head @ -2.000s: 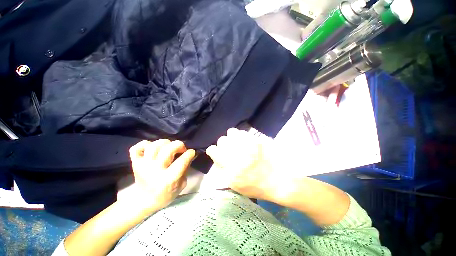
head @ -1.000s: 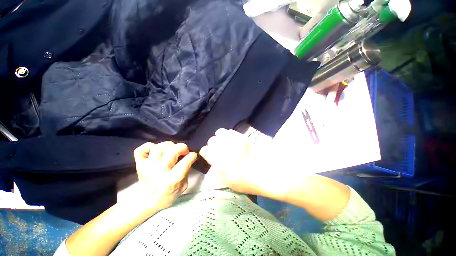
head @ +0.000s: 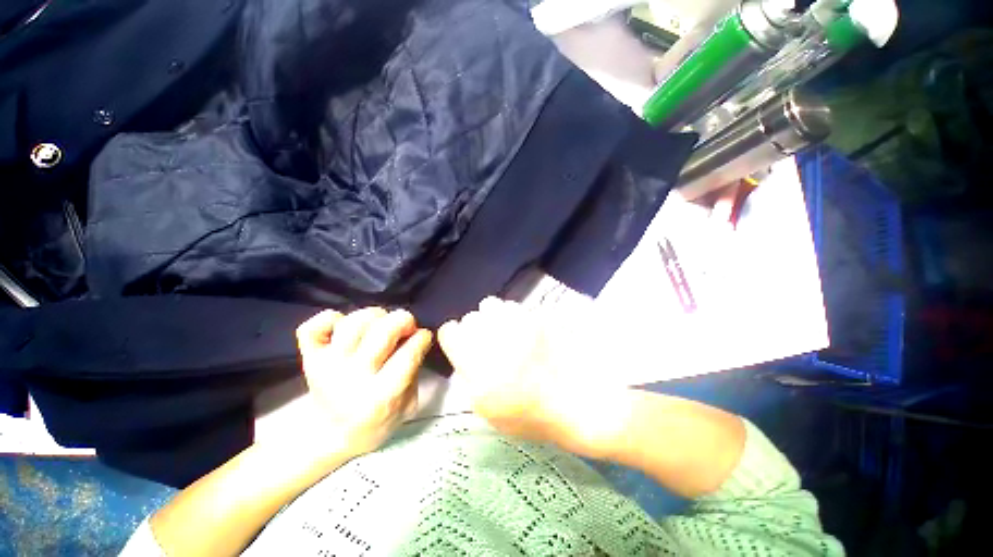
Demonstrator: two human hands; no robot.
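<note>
A navy coat [head: 163, 337] lies spread in front of me, its shiny crinkled quilted lining [head: 316, 207] facing up and a matt hem band [head: 534, 207] beside it. My left hand [head: 365, 370] pinches the coat's near edge with curled fingers. My right hand [head: 517, 364] is close beside it, bright and overexposed, its fingertips at the same edge. No needle or thread can be made out between the fingertips.
A white tabletop [head: 751, 294] bears a slim dark pink tool [head: 676, 274] at right. A silver flask [head: 762, 141], a green and silver can [head: 719, 65] and a spray bottle [head: 828, 44] lie at upper right. A blue crate [head: 860, 261] is beyond the table's right edge.
My right hand has moved slightly down towards me, and its forearm has shifted a little left. My left hand stays at the edge, slightly right of its earlier place. The coat is nearly unchanged.
</note>
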